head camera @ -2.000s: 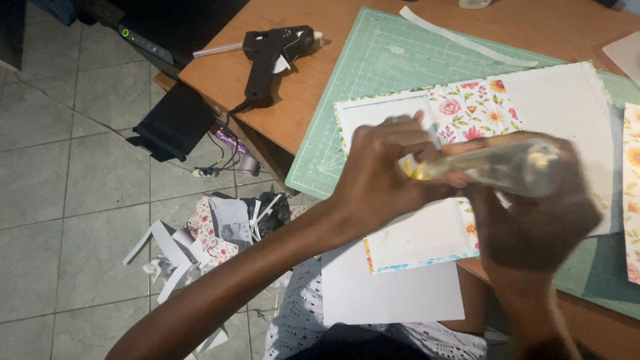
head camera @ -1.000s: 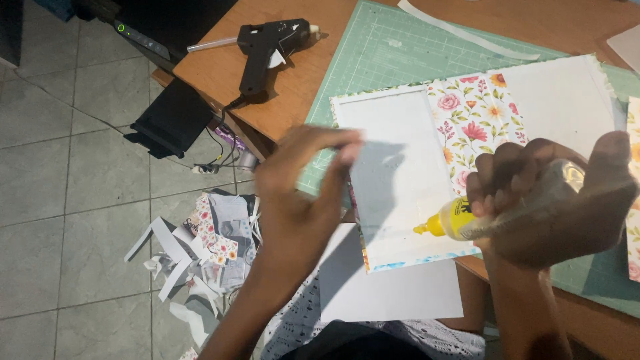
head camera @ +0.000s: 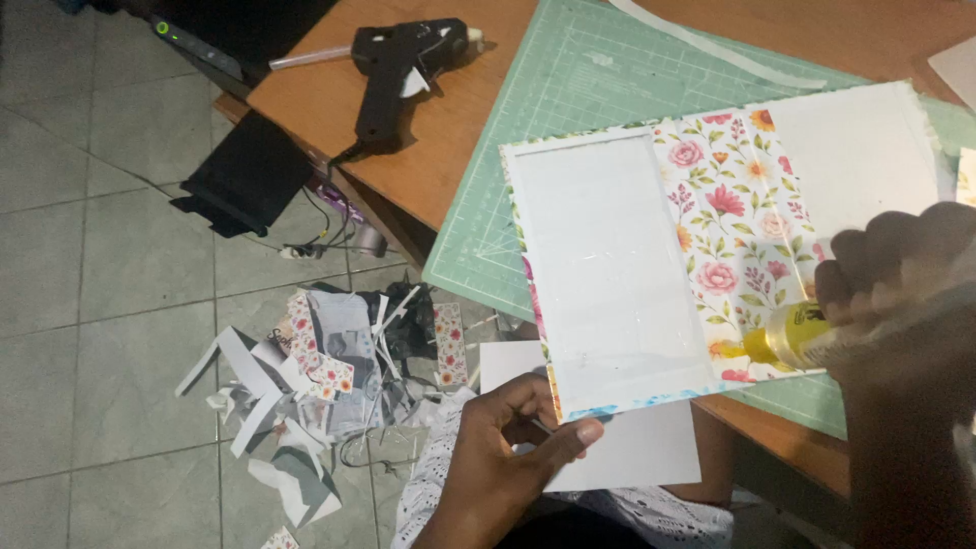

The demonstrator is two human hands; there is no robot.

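My left hand [head camera: 526, 438] has its thumb and fingers at the near left corner of an open book cover [head camera: 610, 267], with white panels and a floral paper strip [head camera: 724, 229] down its middle. The fingers are partly hidden at that corner, so whether they pinch it is unclear. My right hand [head camera: 892, 305] is closed around a glue bottle [head camera: 808, 335] with a yellow nozzle, tilted down to the left over the strip's near end. Whether the nozzle touches the paper cannot be told. A white sheet [head camera: 633, 454] lies partly beneath the cover, above my lap.
A black hot glue gun [head camera: 389, 76] with a glue stick lies on the wooden table [head camera: 480, 99], left of the green cutting mat [head camera: 549, 99]. A paper strip [head camera: 717, 46] crosses the mat's far edge. Paper scraps [head camera: 305, 389] are heaped on the tiled floor.
My left hand has come down from above the left panel to the cover's near left corner. The bottle in my right hand has moved right, its nozzle now over the floral strip instead of the left panel.
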